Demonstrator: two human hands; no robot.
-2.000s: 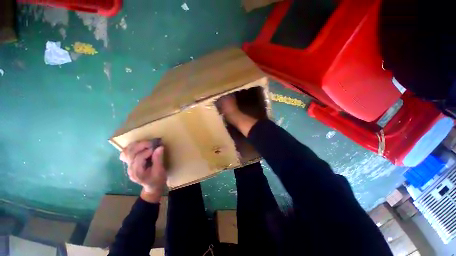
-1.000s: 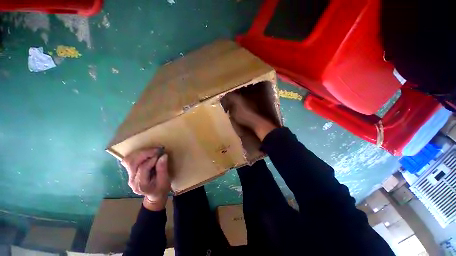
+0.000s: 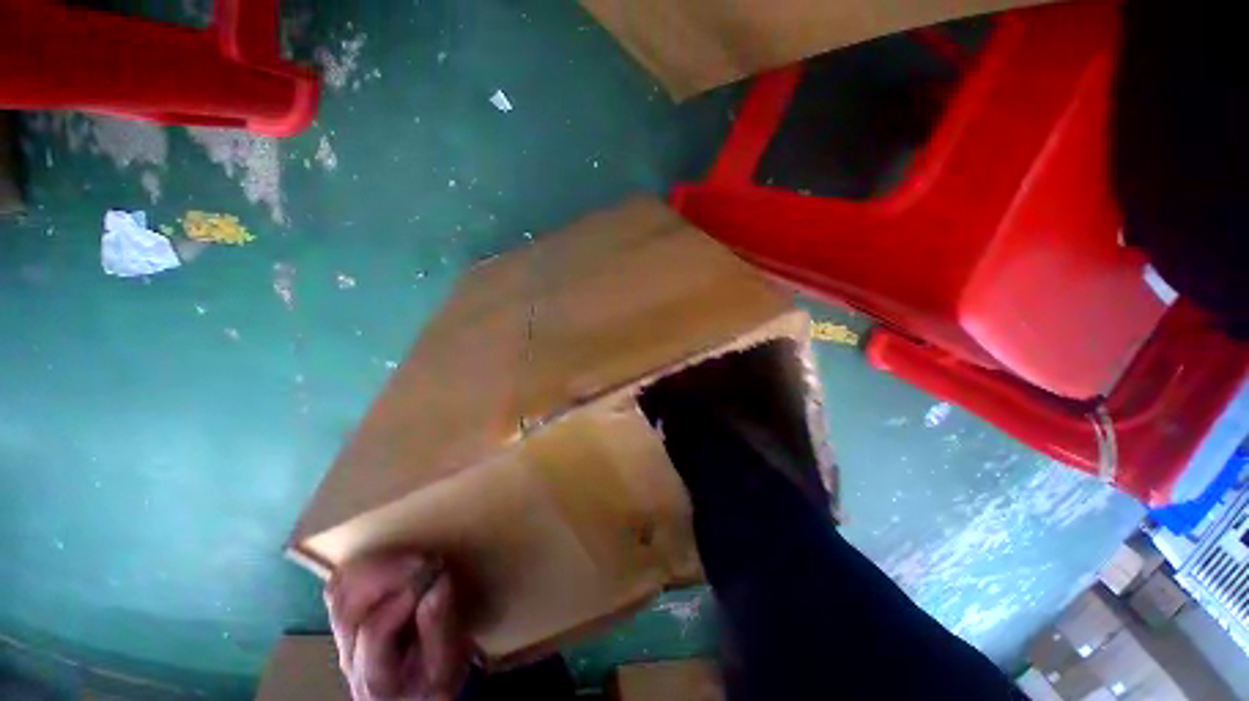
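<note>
A brown cardboard carton (image 3: 473,359) is tilted above the floor in front of my legs. Its near face has a band of tape and a dark opening with a ragged edge at its right end. My left hand (image 3: 397,623) is at the lower left corner of that face, with its fingers curled. A small dark thing shows at its fingertips, too blurred to name. My right forearm, in a dark sleeve, reaches into the opening; my right hand is hidden inside the carton.
A red plastic stool (image 3: 856,226) stands close to the carton's right side. Another red plastic piece (image 3: 151,69) is at the upper left. Brown cardboard (image 3: 740,34) crosses the top edge. More cartons (image 3: 1109,637) are at the lower right. A white scrap (image 3: 137,244) lies on the green floor.
The carton and my left hand appear lower in the view. My right arm is deeper in the opening; the hand seen inside it before is now hidden. Cardboard shows again at the top.
</note>
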